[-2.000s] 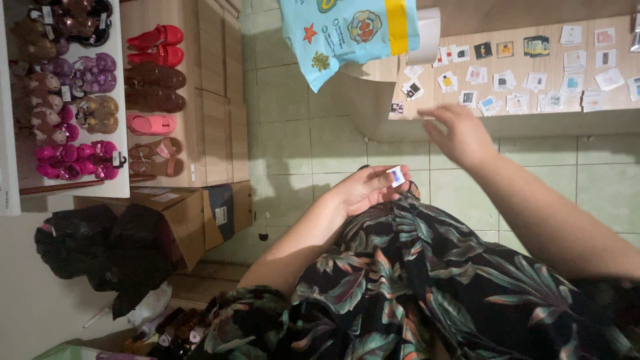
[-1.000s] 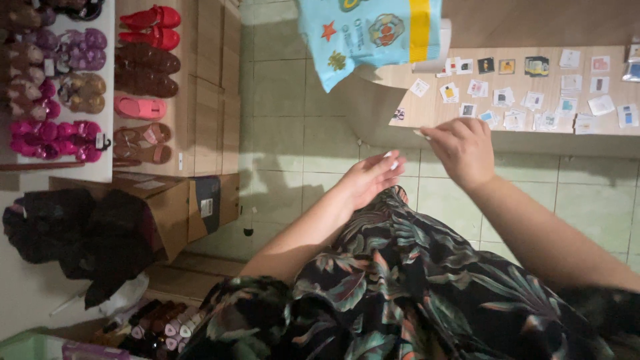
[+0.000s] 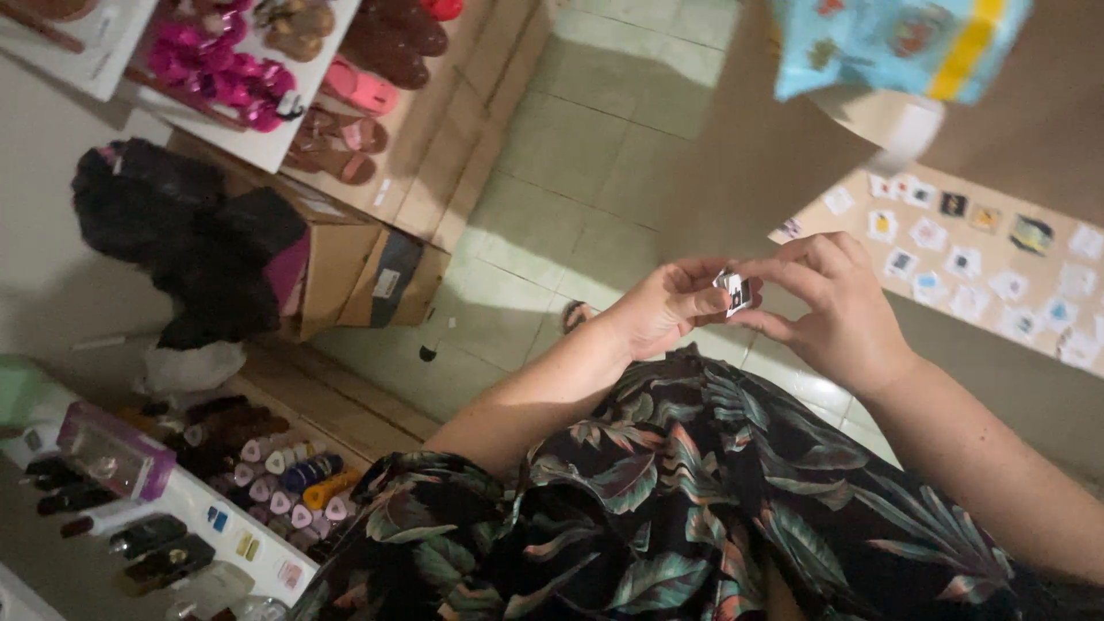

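Between thumb and fingers, my left hand (image 3: 668,310) grips a small stack of white printed cards or stickers (image 3: 735,293) with dark marks. My right hand (image 3: 819,293) reaches it from the right, with thumb and forefinger at its edge; whether they pinch a piece cannot be told. Many similar small square cards (image 3: 963,260) lie in loose rows and little piles on a light wooden tabletop (image 3: 871,246), beyond my right hand. A light-blue plastic pack with a yellow band (image 3: 897,43) is above them.
Shoes and sandals (image 3: 354,147) line a wooden shelf at upper left. An opened cardboard box (image 3: 345,267) with black bags (image 3: 190,241) stands below them. Several bottles (image 3: 293,483) fill the lower-left shelf. Green floor tiles (image 3: 595,181) show between shelf and table.
The view has tilted and shifted toward the left shelves. My hands, apart one second ago, are now together at the small stack. The stack's printed face shows now.
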